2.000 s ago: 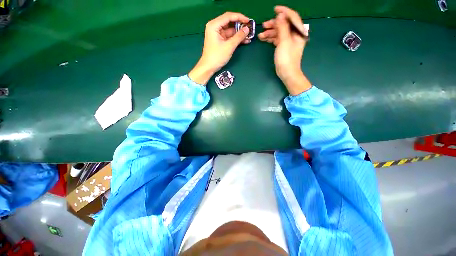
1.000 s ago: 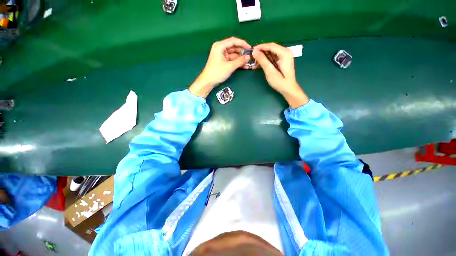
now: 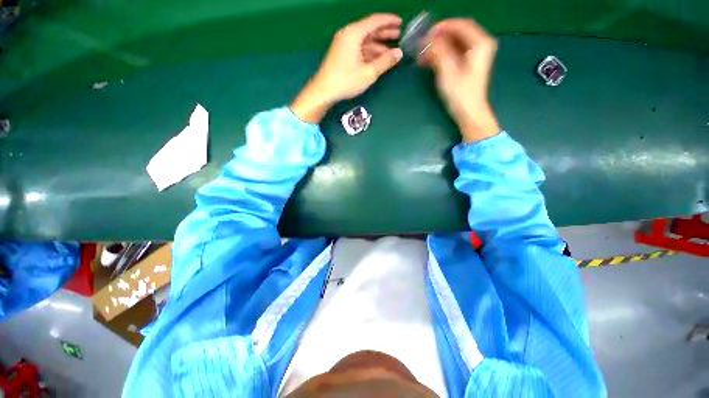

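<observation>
A small square module (image 3: 417, 33), blurred by motion, is between my two hands at the top centre. My right hand (image 3: 466, 66) is blurred and its fingertips hold the module's right side. My left hand (image 3: 351, 66) is just left of the module, with thumb and fingers apart and nothing seen in it. A second module (image 3: 356, 120) lies on the green bench below my left hand. A third module (image 3: 551, 71) lies to the right of my right hand. The dark pen-like tool cannot be made out.
A torn white paper (image 3: 183, 153) lies on the bench (image 3: 373, 194) at the left. An open cardboard box (image 3: 130, 293) stands on the floor at the lower left, near blue cloth (image 3: 39, 272). A red frame (image 3: 676, 235) is at the right beyond the bench edge.
My hands have moved apart; the module has left my left fingers and is at my right fingertips. The view has shifted, and the white device at the top is out of sight.
</observation>
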